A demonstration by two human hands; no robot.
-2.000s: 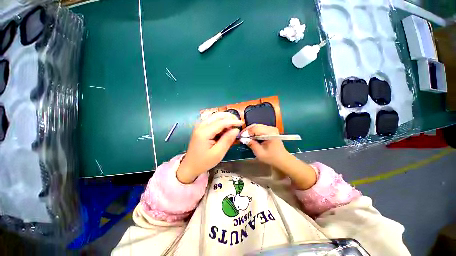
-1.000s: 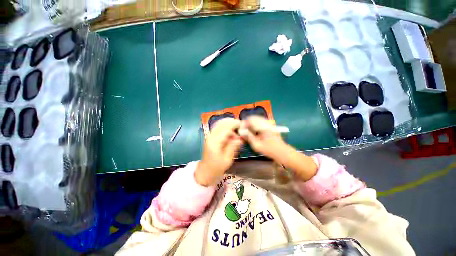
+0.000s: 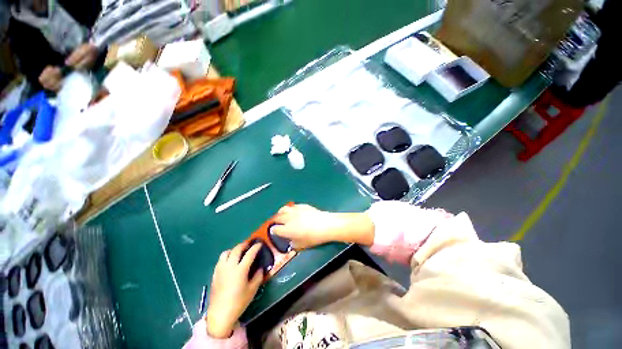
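Note:
The orange fixture [image 3: 280, 263] lies tilted on the mat near the front edge, with two black covers in it. My left hand [image 3: 230, 285] has its fingers and thumb around the left black cover [image 3: 262, 259]. My right hand [image 3: 305, 226] has its fingertips on the right black cover [image 3: 279, 238] and the fixture's far end. My hands hide part of both covers, and whether either is lifted cannot be told. The white stick [image 3: 243, 197] lies on the mat beyond the fixture, beside white-handled tweezers [image 3: 219, 184].
A crumpled tissue [image 3: 280, 144] and white bottle [image 3: 296, 159] lie near the right blister tray [image 3: 334, 129], which holds several black covers. Small white boxes [image 3: 413, 60] stand beyond. A tray stack [image 3: 89, 286] is at lower left. Orange fixtures [image 3: 204, 109], yellow tape [image 3: 170, 148], a plastic bag [image 3: 89, 163] and another person's hands are upper left.
The view has swung right. The white stick has left my right hand and lies on the mat. My hands have moved apart, from together above the fixture to one at each black cover.

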